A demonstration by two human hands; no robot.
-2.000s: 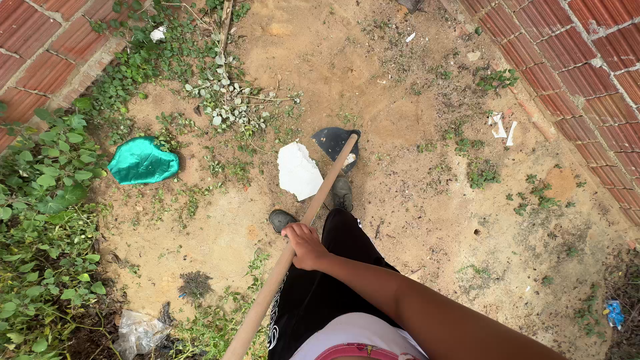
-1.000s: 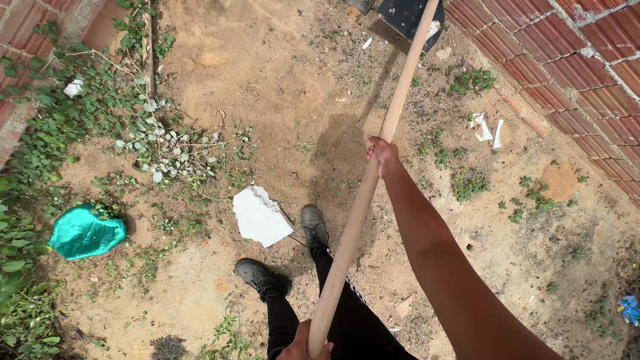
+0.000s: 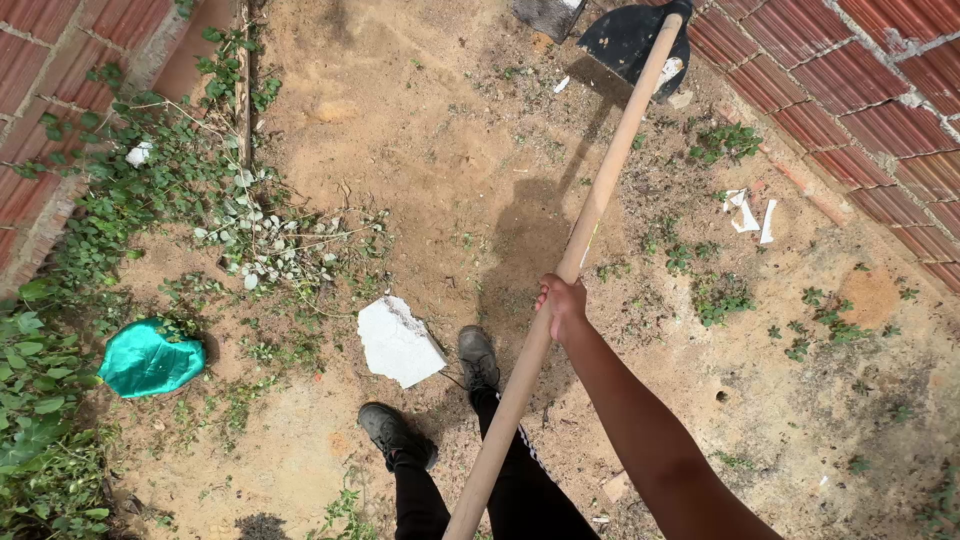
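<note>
My right hand is closed around the middle of the long wooden handle of a hoe. The handle slants from the bottom centre to the top right, where the hoe's wide dark metal blade appears over sandy soil, a dark shadow beside it. A pale patch marks the blade near the handle. My left hand is out of view, as is the lower end of the handle. In front of my dark boots lies a jagged white slab.
A shiny green object lies among creeping weeds at left. Brick walls stand at upper left and right. White fragments lie near the right wall. A grey block sits at the top, beside the blade.
The hoe blade has moved from just ahead of my boots away to the top right. My left hand, at the handle's lower part one second ago, has left the view.
</note>
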